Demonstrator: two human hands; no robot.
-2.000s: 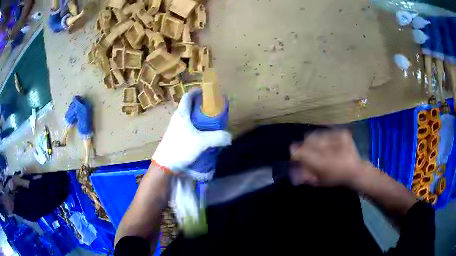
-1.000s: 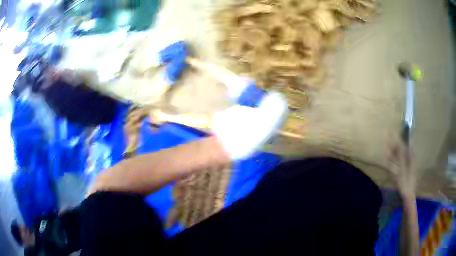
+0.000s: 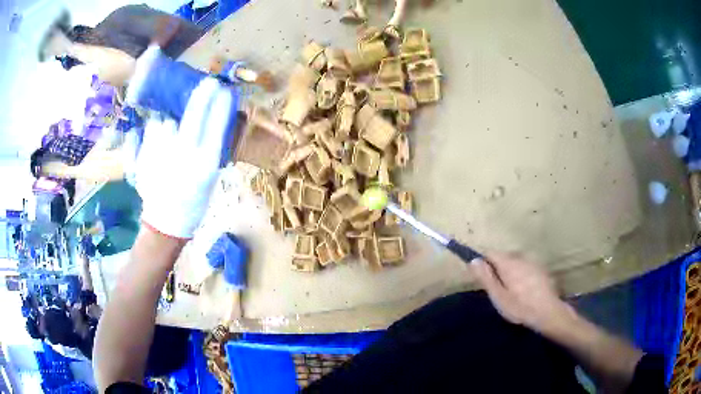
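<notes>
My left hand (image 3: 178, 165), in a white knit glove, grips a figurine lower body (image 3: 171, 83) with blue shorts, raised at the upper left. A tan waist insert (image 3: 260, 145) shows at the waist end of the shorts. My bare right hand (image 3: 523, 291) holds the dark grip of a two-faced mallet (image 3: 419, 225). The mallet's yellow-green face shows over the right side of a heap of tan inserts (image 3: 313, 165). Another figurine lower body (image 3: 228, 258) lies on the table left of the heap.
Tan board covers the table (image 3: 507, 146). Small white bottles (image 3: 659, 192) stand or lie at the right. A blue bin (image 3: 265, 369) with tan inserts is at the near edge, and orange rings (image 3: 686, 346) are at the lower right. Other people are at the left.
My left hand has swung up and left with the figurine, away from the near table edge. The mallet has moved left, its head now over the heap. The camera view has turned.
</notes>
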